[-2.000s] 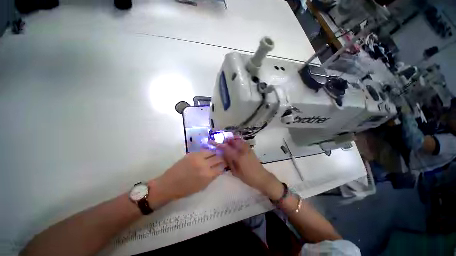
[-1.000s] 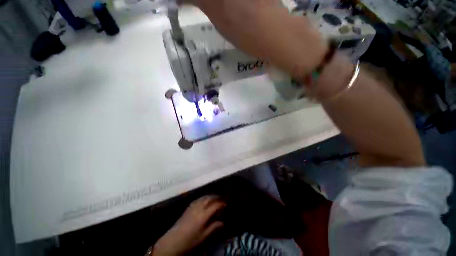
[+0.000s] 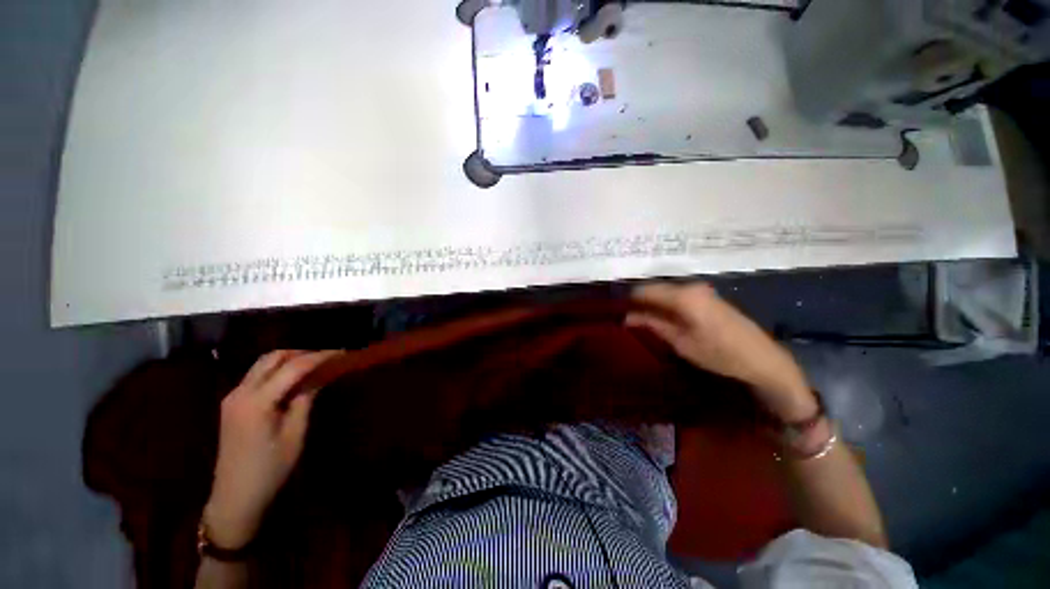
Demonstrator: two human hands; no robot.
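A dark red cloth lies over my lap, its upper edge stretched between my two hands below the table's front edge. My left hand grips the edge at the left. My right hand grips it at the right, fingers curled over it. The sewing machine's needle area is lit at the top, over the pale bed plate. No cloth lies under the presser foot.
The white table has a printed ruler along its front edge. More dark red cloth hangs at the left. A red surface is right of my striped clothing. A whitish bag is at the right.
My right hand has come down from over the machine to the cloth. My left hand has moved left and holds the cloth edge. The view has tilted down towards my lap.
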